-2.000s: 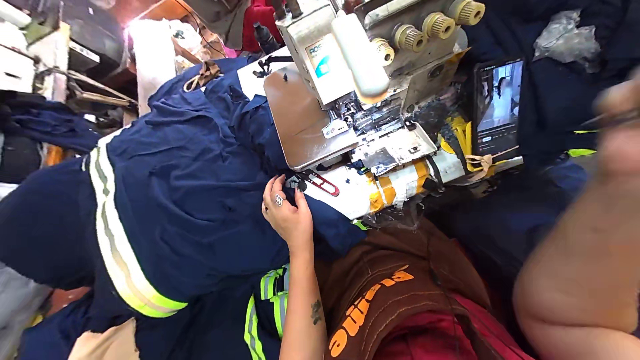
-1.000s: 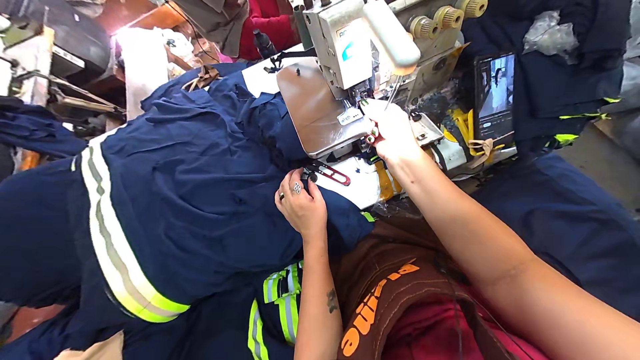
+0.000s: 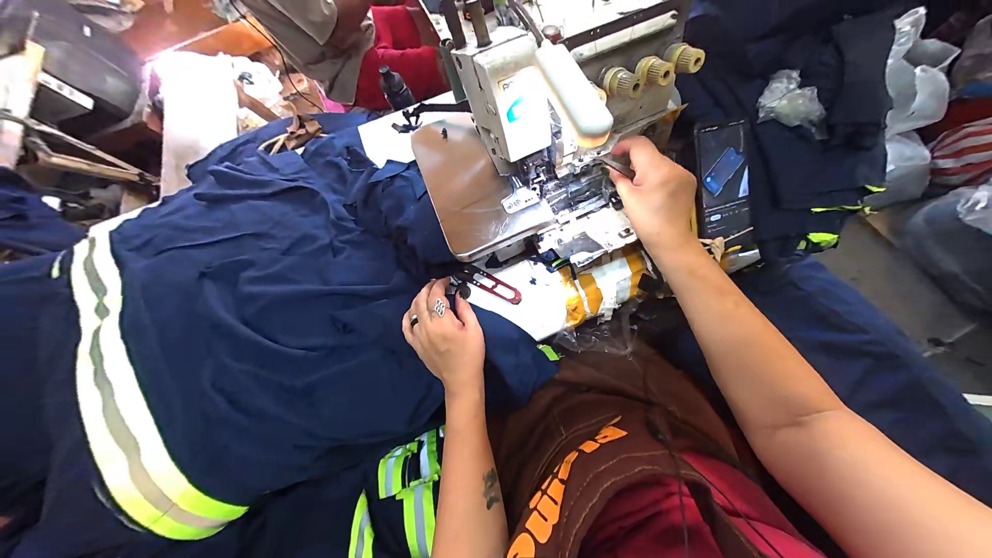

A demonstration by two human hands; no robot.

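Note:
A navy garment with a reflective band lies across the left side, up to an overlock sewing machine. My left hand, a ring on one finger, is at the garment's edge, fingers bent round a small black part; whether it grips this is unclear. Beside it lies a red-handled tool on the white table top. My right hand is at the machine's needle area, thumb and fingers pinching a small dark metal tool, partly hidden. The machine's metal plate lies between the hands.
A phone with a lit screen stands right of the machine. Crumpled clear plastic lies on dark cloth at upper right. Yellow tape wraps the table's near edge. A small black bottle stands behind the plate.
My right hand was a blur at the far right two seconds ago, then reached low by the needle area; it has since shifted to that area's right side. My left hand has stayed by the red-handled tool.

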